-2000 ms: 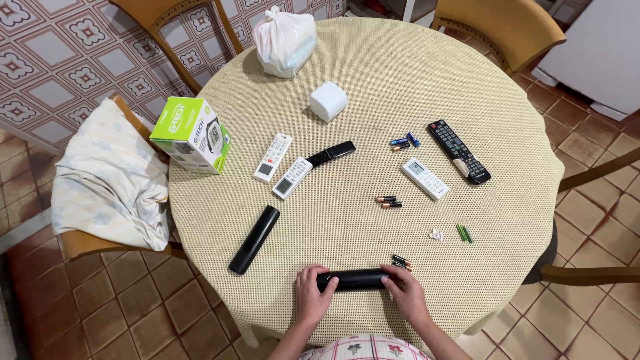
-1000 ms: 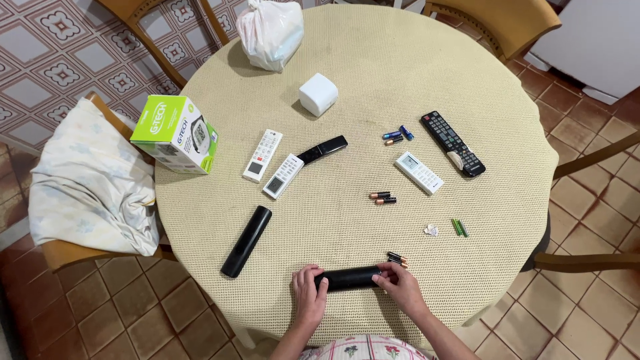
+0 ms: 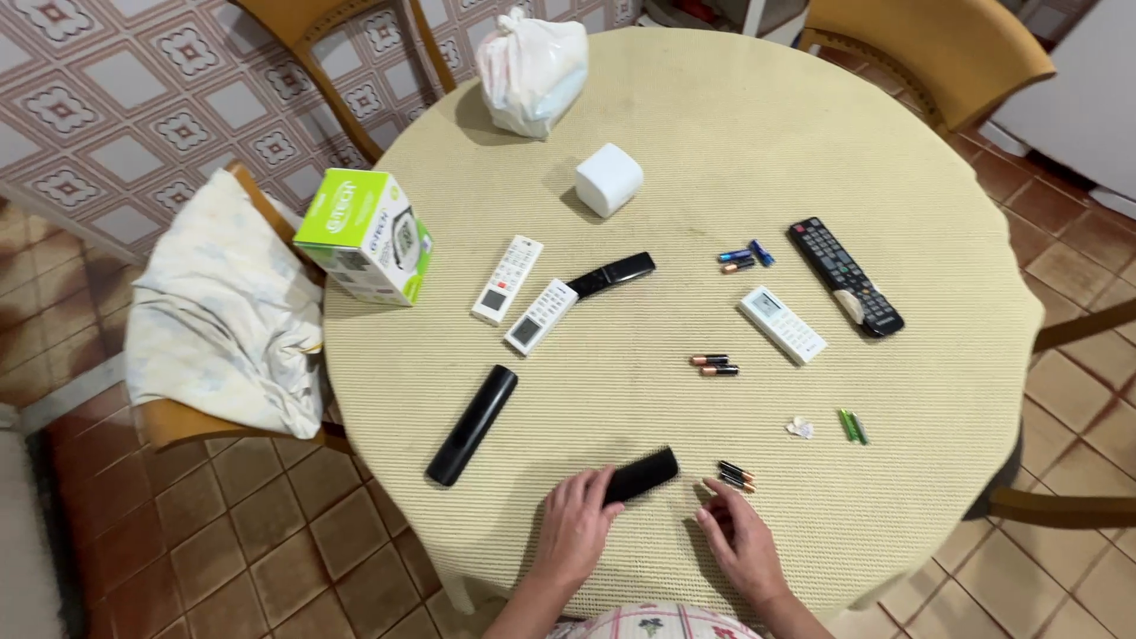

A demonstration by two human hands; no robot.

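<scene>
My left hand [image 3: 575,524] grips the left end of a black remote control [image 3: 643,477], which lies tilted near the table's front edge. Just right of it, my right hand [image 3: 741,541] holds nothing, its fingers apart, close to a few black and copper batteries [image 3: 736,477]. Another pair of batteries [image 3: 714,365] lies farther up, and blue ones with a copper one [image 3: 745,256] beyond. Two green batteries [image 3: 853,426] rest beside a crumpled white scrap [image 3: 800,428]. A second black remote [image 3: 472,426] lies to the left.
Two white remotes [image 3: 508,279] [image 3: 541,318] and a curved black remote [image 3: 611,275] lie mid-table. A white remote [image 3: 782,325] and a long black remote [image 3: 846,277] lie right. A green-white box [image 3: 364,238], a white block-shaped object [image 3: 609,180] and a tied plastic bag [image 3: 532,74] stand farther back.
My right hand has let go of the black remote and moved a little right of it. The remote, still in my left hand, has turned, its right end now farther from me.
</scene>
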